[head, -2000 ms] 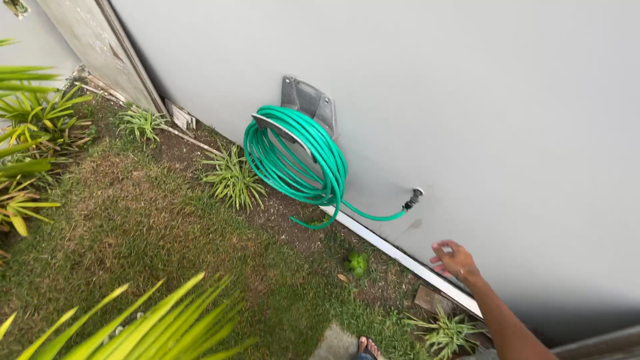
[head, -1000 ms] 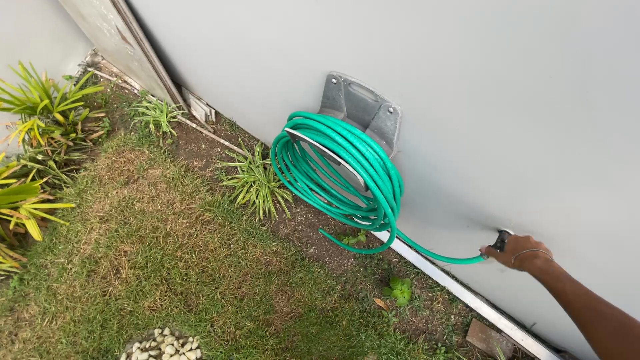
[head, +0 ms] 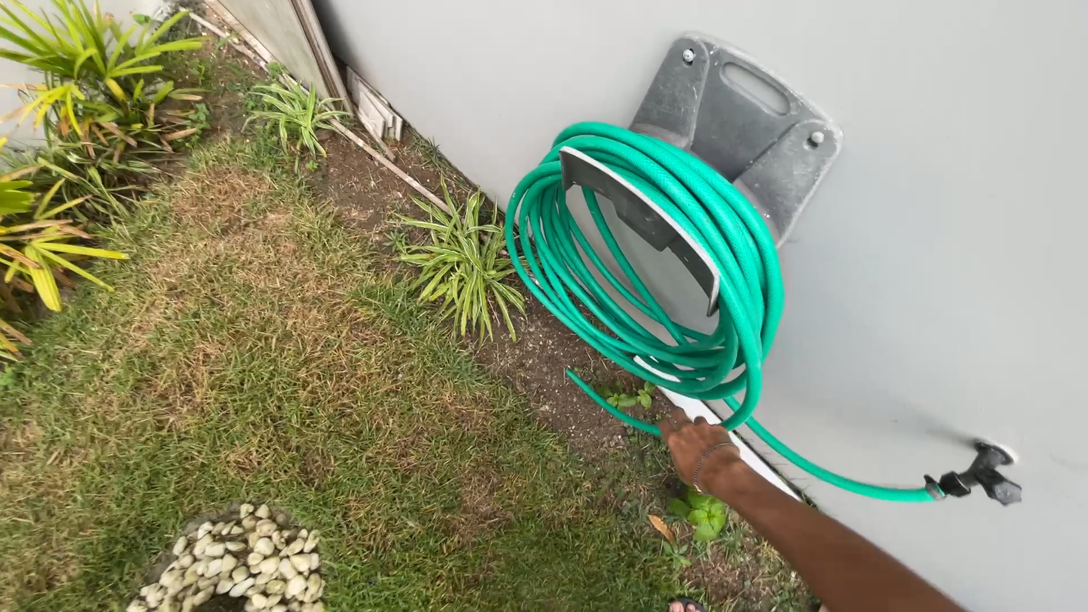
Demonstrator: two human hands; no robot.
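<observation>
A green garden hose [head: 748, 255] hangs in several loops on a grey wall-mounted hose hanger [head: 739, 110]. My right hand [head: 699, 450], with a thin bracelet at the wrist, is closed around the hose's loose end section below the coil. The free tip sticks out to the left of my fingers, over the soil. From the coil another length runs right to a black tap [head: 986, 476] on the wall, well clear of my hand. My left hand is out of view.
A grey wall [head: 935, 255] rises on the right, with a white strip along its foot. Spider plants [head: 463, 259] grow in the soil beside it. White pebbles [head: 263, 552] lie in the grass at lower left. Boards [head: 374, 106] lean at the wall, near leafy plants [head: 93, 76].
My right hand has left the tap, where it was a second ago, and moved left to the hose's loose end, which it now grips. The view has come closer to the coil.
</observation>
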